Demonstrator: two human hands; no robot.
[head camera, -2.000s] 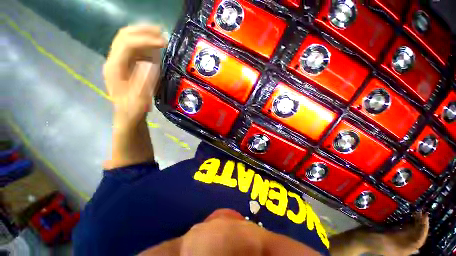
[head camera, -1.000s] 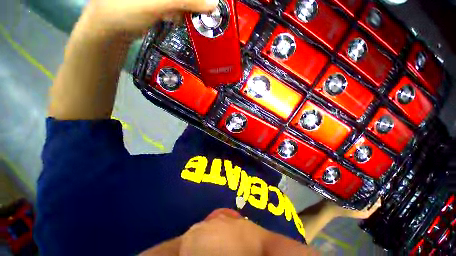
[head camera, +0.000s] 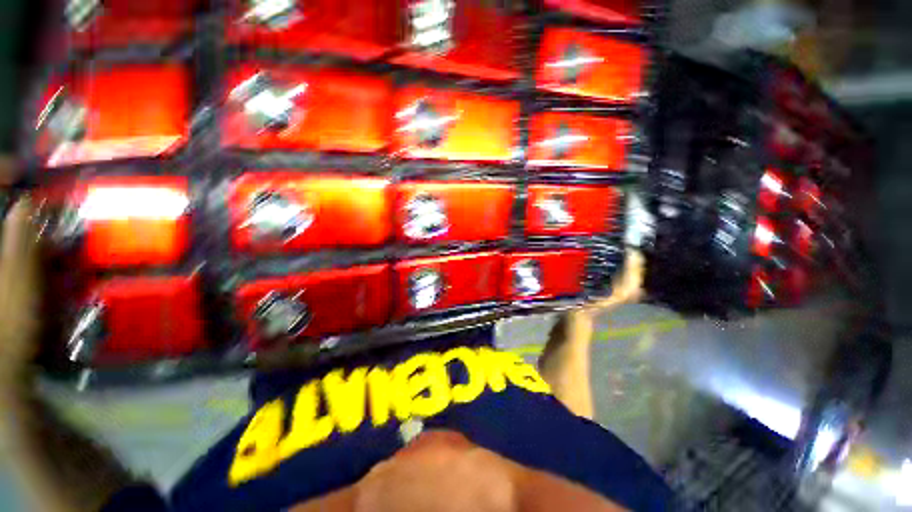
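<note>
A black plastic tray fills the upper left and middle, close before my chest. Its visible pockets hold glossy red units, each with a round silver insert near its left end. My right hand grips the tray's lower right corner, with its fingers partly hidden. My left hand is at the tray's left edge, blurred and partly cut off by the picture's edge, its fingers mostly hidden; it appears to hold that edge. The picture is strongly motion-blurred.
A stack of black trays stands right of the held tray, with red units showing on its blurred right part. Grey floor with a yellow line shows below. Blurred shiny objects lie at the lower right, too unclear to name.
The tray has turned nearly level in the picture and shifted left. The red unit my left hand held above it is no longer in that hand, which is now at the left edge.
</note>
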